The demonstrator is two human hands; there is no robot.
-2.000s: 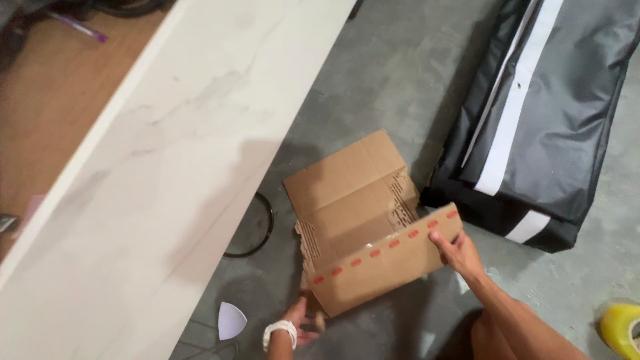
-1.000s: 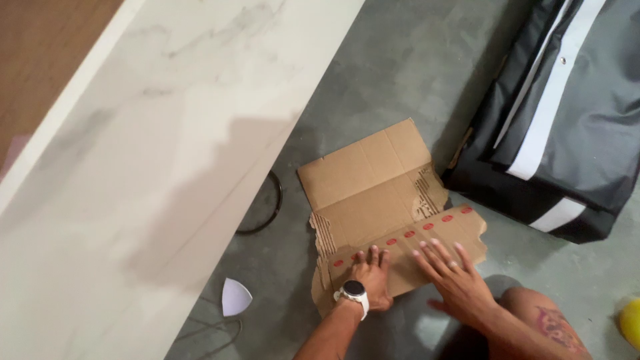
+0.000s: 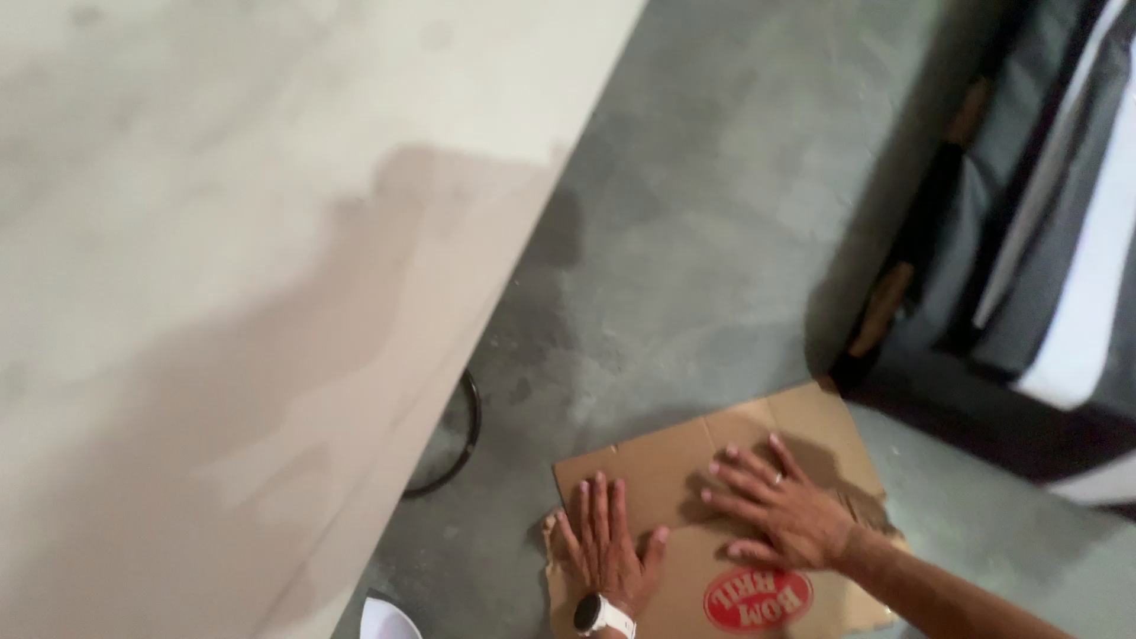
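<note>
A piece of brown cardboard (image 3: 683, 541) with torn edges and a red oval print lies on the grey concrete floor at the lower middle. My left hand (image 3: 608, 550), with a white-banded watch at the wrist, rests palm down on its left part, fingers spread. Flat on the cardboard to the right is my right hand (image 3: 781, 515), fingers apart, a ring on one of them. Neither hand grips anything. The cardboard's lower edge is partly cut off by the frame.
A marble-patterned white tabletop (image 3: 266, 266) covers the left side. A dark ring-shaped object (image 3: 475, 426) shows beside its edge, partly hidden. A white curved piece (image 3: 388, 619) lies at the bottom. At the right is a large black bag (image 3: 941, 355) with white strips, near the cardboard's corner.
The cardboard was unfolded with a flap in my right hand, then pressed by both hands on its near part. It is now folded over, its red oval print showing, both hands on top.
</note>
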